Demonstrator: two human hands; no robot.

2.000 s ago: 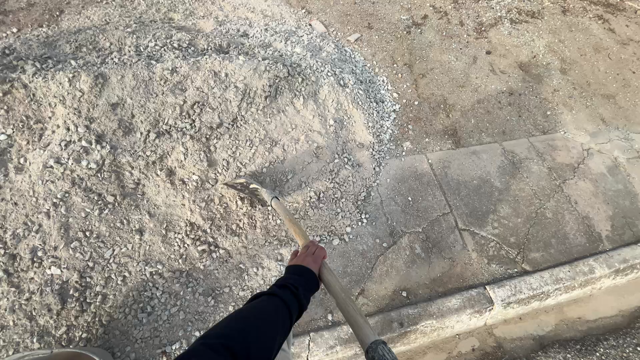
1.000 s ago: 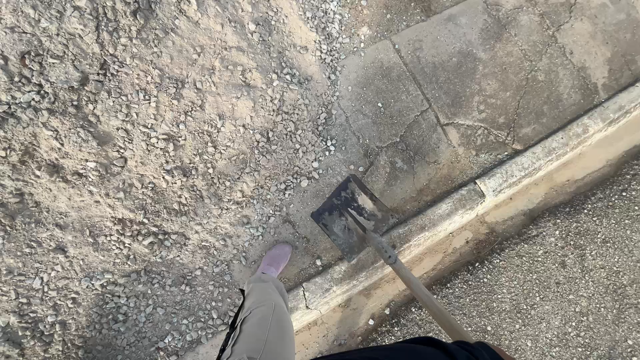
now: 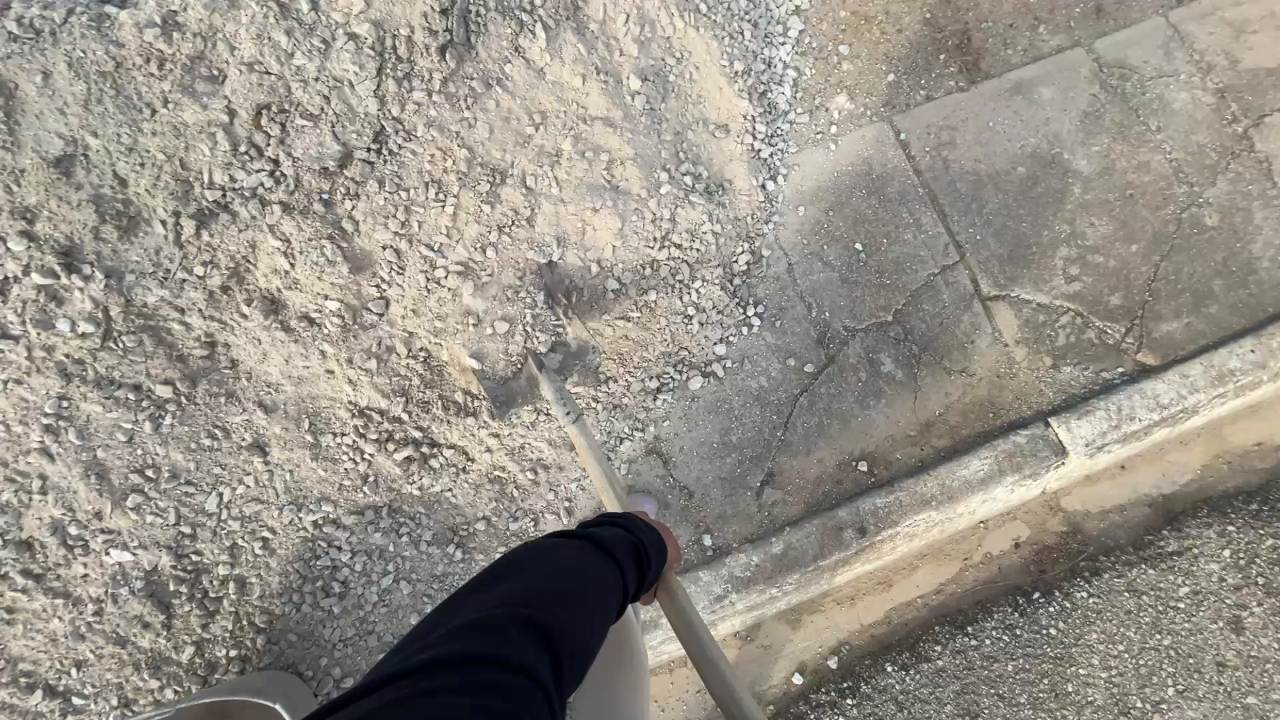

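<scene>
My left hand (image 3: 660, 560), below a dark sleeve, is closed around the wooden shaft of a shovel (image 3: 695, 640). The shaft slants from the bottom edge up and left to the metal blade (image 3: 515, 388). Gravel mixed with pale dirt (image 3: 400, 330) partly covers the blade, so its full outline is hidden. The shaft's rear end runs out of view at the bottom. My right hand is out of view.
Cracked concrete paving (image 3: 870, 270) borders the gravel on the right. A raised concrete curb (image 3: 900, 520) runs diagonally beside rough asphalt (image 3: 1130, 620). A container's rim (image 3: 265, 690) shows at bottom left. My trouser leg (image 3: 615, 670) and shoe tip are near the shaft.
One second ago the shovel blade was over the paving beside the curb; it is now up and left in the gravel. My left hand, unseen then, is back in view on the shaft.
</scene>
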